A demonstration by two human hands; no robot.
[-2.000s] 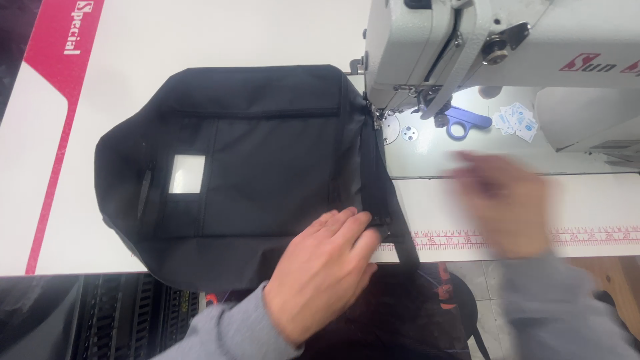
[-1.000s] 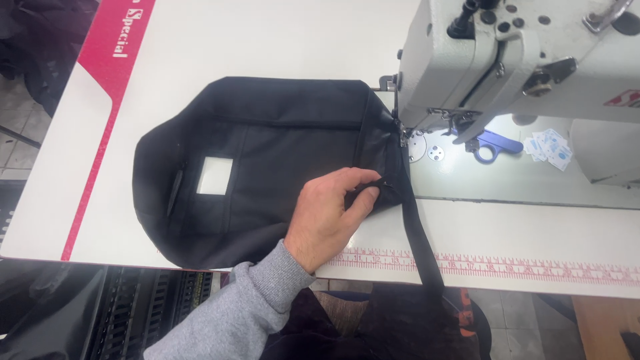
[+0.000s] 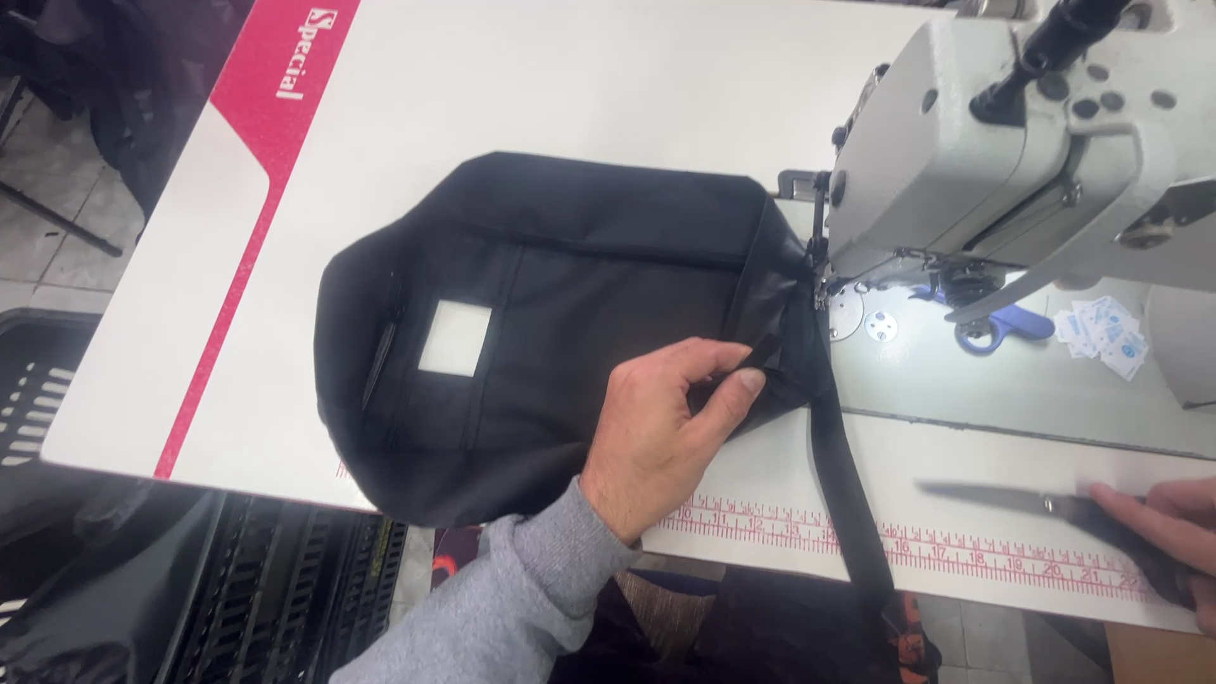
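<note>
A black fabric bag (image 3: 608, 313) with a pale rectangular patch (image 3: 456, 338) lies on the white table, its right edge at the needle area of the sewing machine (image 3: 950, 171). My left hand (image 3: 670, 418) pinches a fold or short strip of black fabric near the bag's lower right corner, between thumb and fingers. From that side a black strap (image 3: 845, 494) hangs over the table's front edge. At the right edge my right hand (image 3: 1164, 518), partly out of view, is on the dark handles of a pair of scissors (image 3: 1054, 503), whose blades point left.
Blue-handled thread snips (image 3: 1012, 326) and several small printed labels (image 3: 1102, 334) lie on the machine bed. A red printed ruler (image 3: 959, 556) runs along the front edge of the table. Dark plastic crates (image 3: 275, 579) stand below at the left.
My right hand, out of view one second ago, is back at the right with scissors. My left hand stays at the bag's lower right corner. The view has shifted.
</note>
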